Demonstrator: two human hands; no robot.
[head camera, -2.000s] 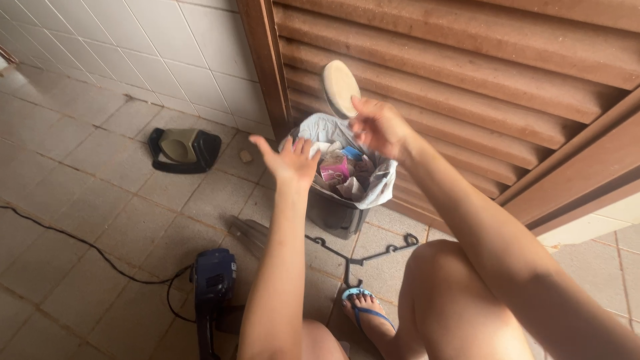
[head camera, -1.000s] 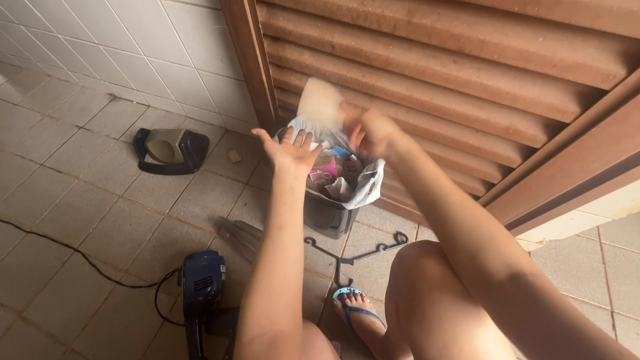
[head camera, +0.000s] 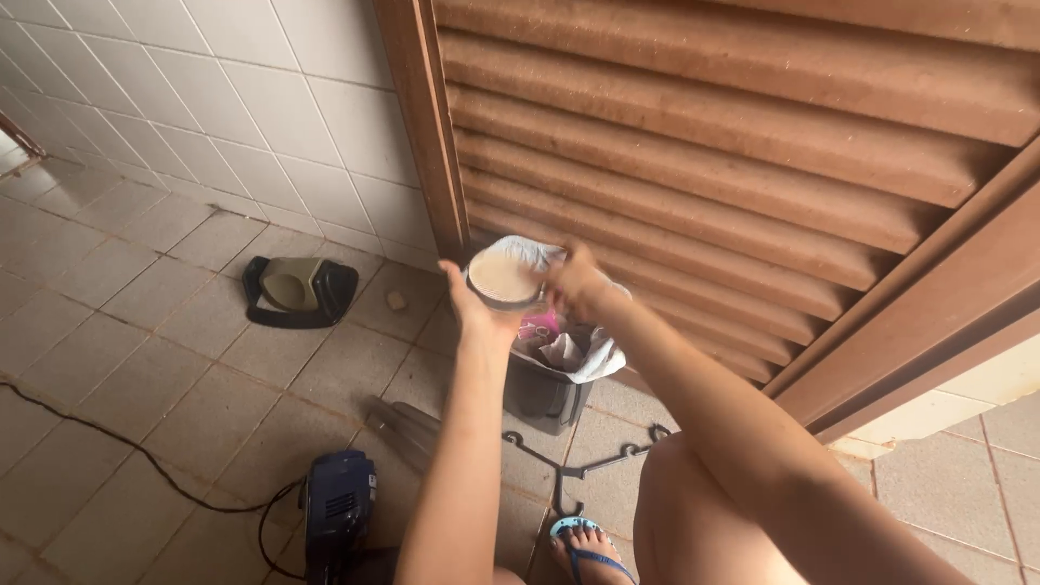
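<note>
A round, pale, ribbed filter-like disc with a dark rim rests against my left hand, held over the bin; its thumb is raised at the left edge of the disc. My right hand is blurred at the right edge of the disc, and whether it touches the disc cannot be told. Below both hands stands a dark plastic waste bin with a white liner bag, holding crumpled paper and a pink wrapper.
A black and olive plastic housing lies on the tiled floor at left. A blue corded appliance with its black cord is nearer. A dark hanger lies by my foot in a flip-flop. Behind the bin stands a brown louvred door.
The disc was raised at my right hand, apart from my open left hand; now it is against the left hand, lower over the bin.
</note>
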